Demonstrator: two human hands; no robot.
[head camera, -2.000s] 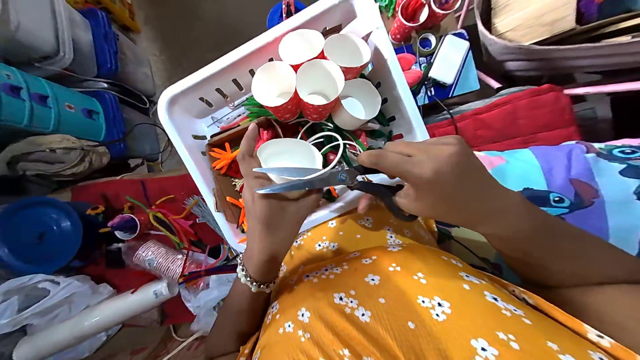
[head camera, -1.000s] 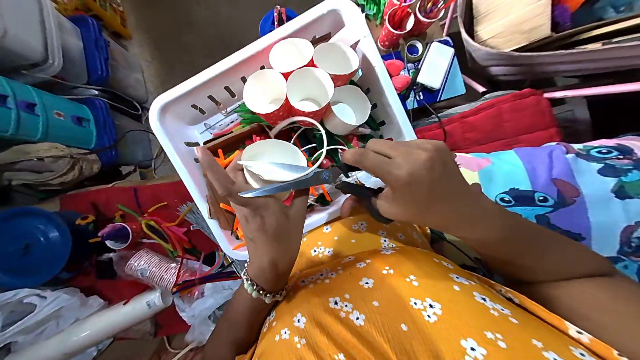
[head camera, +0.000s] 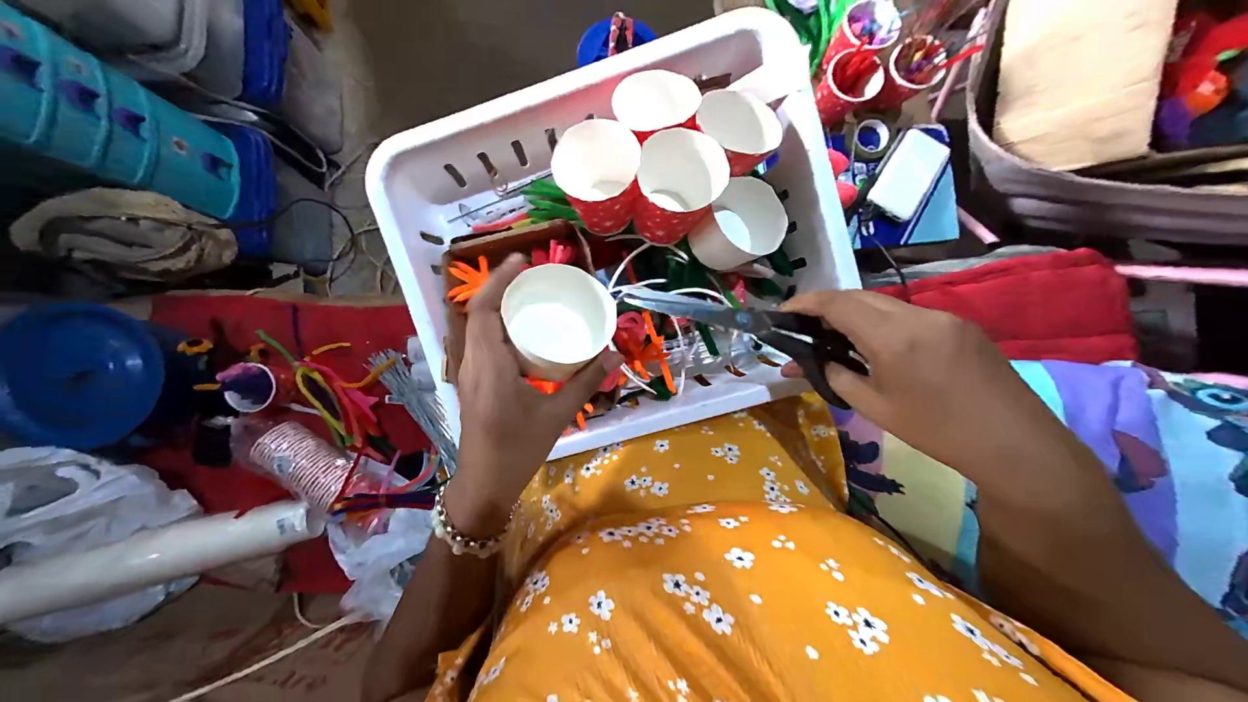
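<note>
My left hand (head camera: 517, 390) holds a white paper cup (head camera: 559, 317), its open mouth facing up, over the left part of a white plastic basket (head camera: 414, 234). In my right hand (head camera: 877, 361) is a pair of black-handled scissors (head camera: 736, 317), their blades pointing left with the tips near the cup's right side. Thin white curled strips (head camera: 634, 263) lie around the blades. Several paper cups, most of them red with white dots (head camera: 668, 219), stand grouped at the basket's far side. Orange, red and green craft pieces (head camera: 639, 341) fill the basket below the scissors.
A white roll (head camera: 156, 561), a spool of striped twine (head camera: 302, 458) and a blue round container (head camera: 78, 375) are at the left. Red cups of craft bits (head camera: 853, 78) stand beyond the basket's right corner, by a grey fabric bin (head camera: 1092, 200). Teal drawers (head camera: 117, 117) occupy the upper left.
The scissors' blades crossed over the cup in both earlier frames; now they lie to its right. My left fingers, spread a second ago, now curl around the cup.
</note>
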